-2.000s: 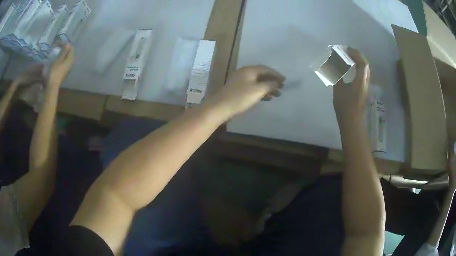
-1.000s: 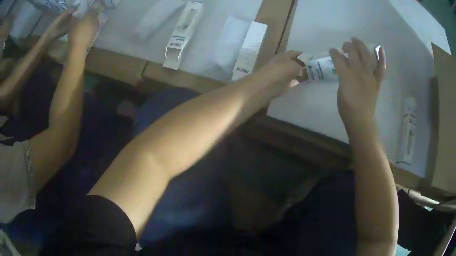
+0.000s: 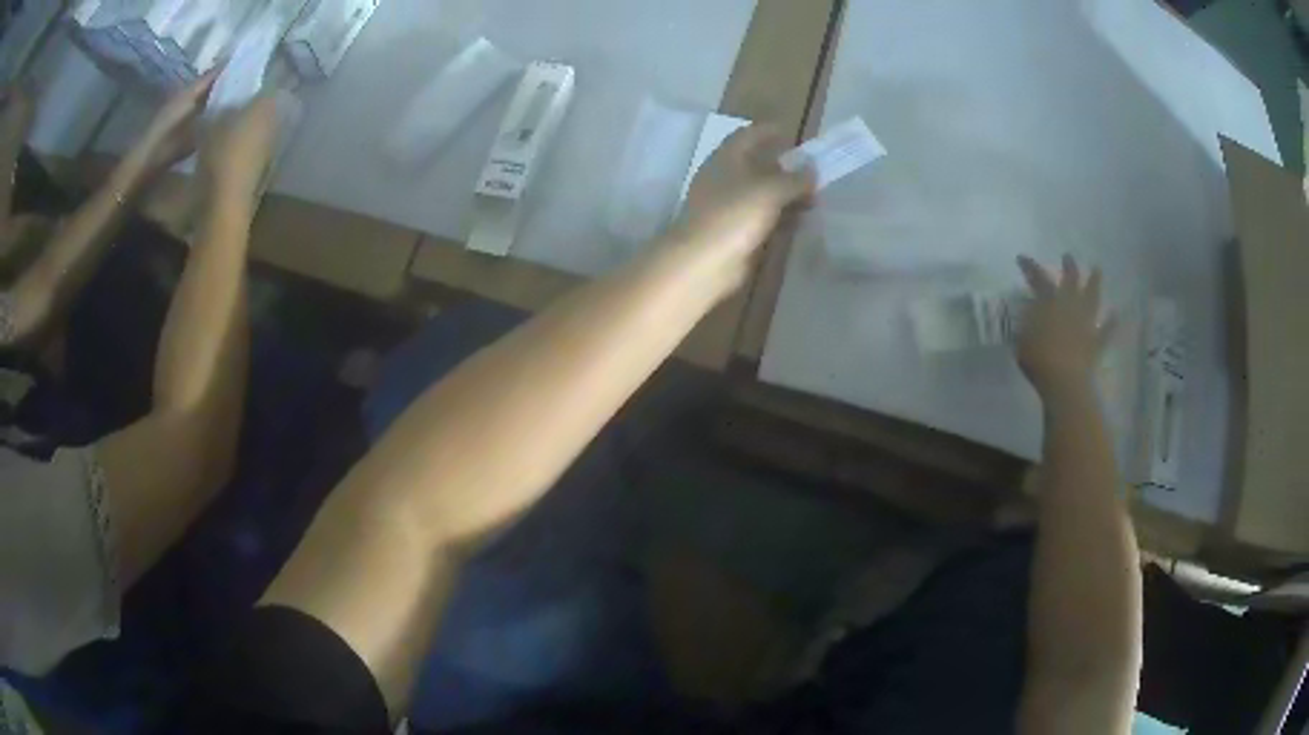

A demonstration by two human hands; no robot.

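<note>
My left hand [image 3: 749,194] is over the brown strip between the white coverings. Its fingers are shut on a small white printed paper [image 3: 843,151] that sticks out to the right. My right hand [image 3: 1064,323] has its fingers spread. A blurred white carton with dark print [image 3: 950,323] lies just left of it; whether they touch is unclear. A cloudy plastic bag [image 3: 897,247] lies above that carton. A flat white piece [image 3: 714,148] is partly hidden behind my left hand, beside another cloudy sleeve [image 3: 649,165].
A slim printed carton [image 3: 1161,395] lies at the right, before a brown cardboard flap [image 3: 1270,345]. Another carton with its flap out [image 3: 523,144] lies left of centre, beside a clear bag [image 3: 448,104]. A neighbour's hands [image 3: 237,137] work at far left near several cartons [image 3: 151,36].
The carton that was between my hands is now lower, beside my right hand. My left hand has moved left and now holds the white paper. My right hand has moved down.
</note>
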